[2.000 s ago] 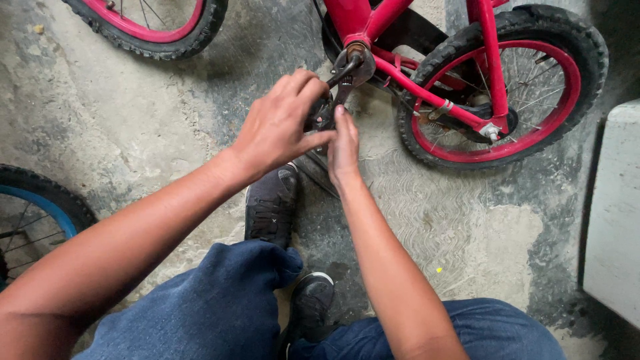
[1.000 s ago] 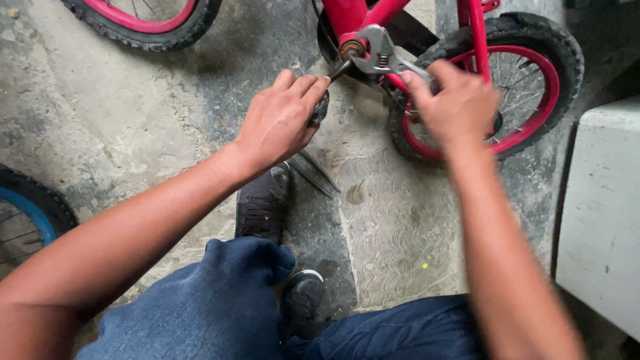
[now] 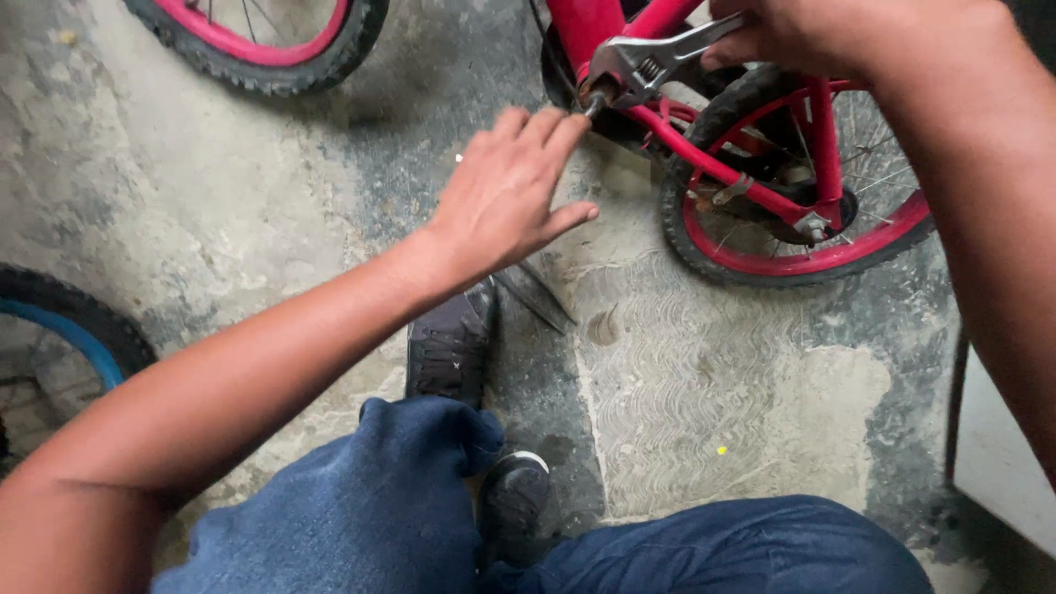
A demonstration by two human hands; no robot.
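My right hand [image 3: 792, 37] grips the handle of a steel adjustable wrench [image 3: 639, 70] at the top right. The wrench's jaws sit around the bottom bracket of a pink bicycle frame [image 3: 590, 33], with some rusty metal showing below them. From there the crank arm [image 3: 596, 102] points toward my left hand [image 3: 511, 186]. My left hand lies over the crank's near end, back up, fingertips close to the bracket and thumb apart. Whether its fingers close on the crank is hidden beneath the hand. The rear wheel [image 3: 742, 262] is below and right of the wrench.
Another pink-rimmed wheel [image 3: 272, 70] is at the top left, and a blue-rimmed wheel [image 3: 74, 330] at the left edge. Thin dark tool handles [image 3: 536, 297] lie on the concrete floor beside my shoe [image 3: 450, 355]. A pale box-like object [image 3: 1002, 445] stands at the right edge.
Two seconds ago both hands were together at the crank. My right hand has since moved up and right, with the wrench at the bracket. My left hand's fingers have straightened.
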